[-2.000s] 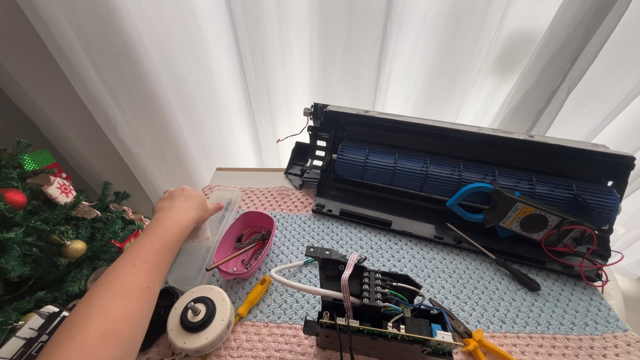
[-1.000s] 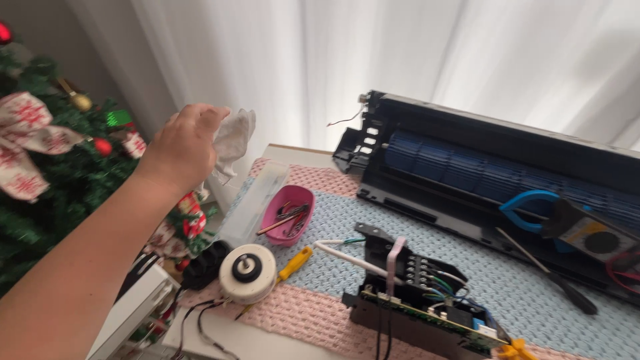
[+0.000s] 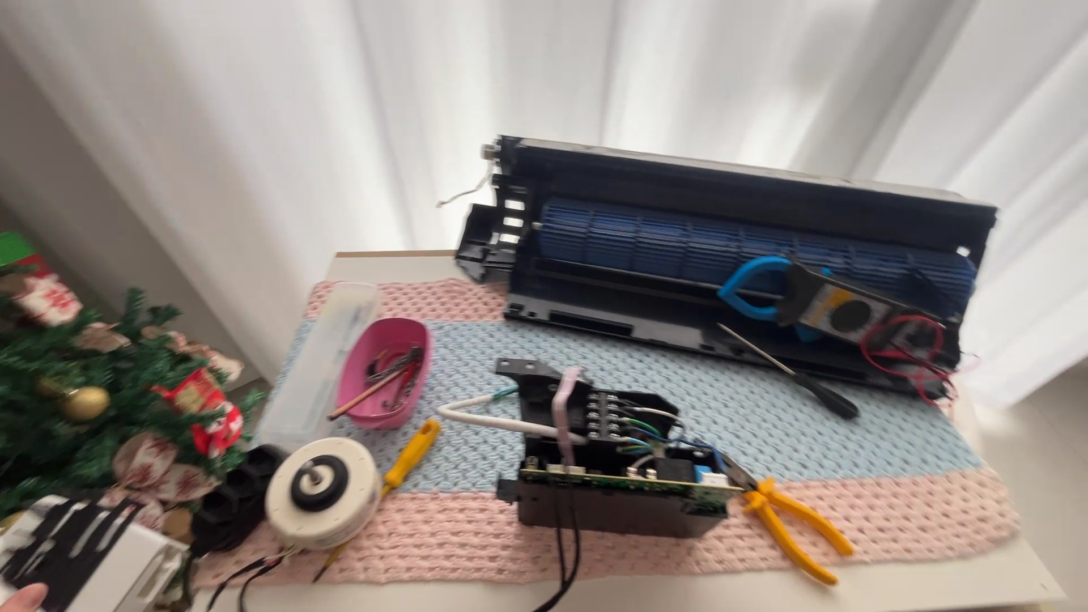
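Only a fingertip of my left hand (image 3: 31,597) shows, at the bottom left edge, against a white and black slotted part (image 3: 93,548); whether it grips the part is hidden. My right hand is out of view. Near the left hand lie a round cream motor (image 3: 348,506) with a black hub and a yellow-handled screwdriver (image 3: 412,455). Behind them, a pink bowl (image 3: 357,395) holds small tools or screws beside a clear plastic box (image 3: 319,365). At centre stands a black control box (image 3: 620,510) with a circuit board and wires; yellow-handled pliers (image 3: 795,527) touch its right end.
A black air-conditioner housing (image 3: 595,319) with a blue fan drum (image 3: 663,242) spans the back right. A clamp meter (image 3: 833,310) rests on it, and a black-handled screwdriver (image 3: 824,395) lies in front. A crocheted cloth (image 3: 901,442) covers the table; a Christmas tree (image 3: 93,374) stands left.
My left hand was over the clear box, then raised with a crumpled white thing in it. Now it is at the bottom left edge and the white thing is out of sight.
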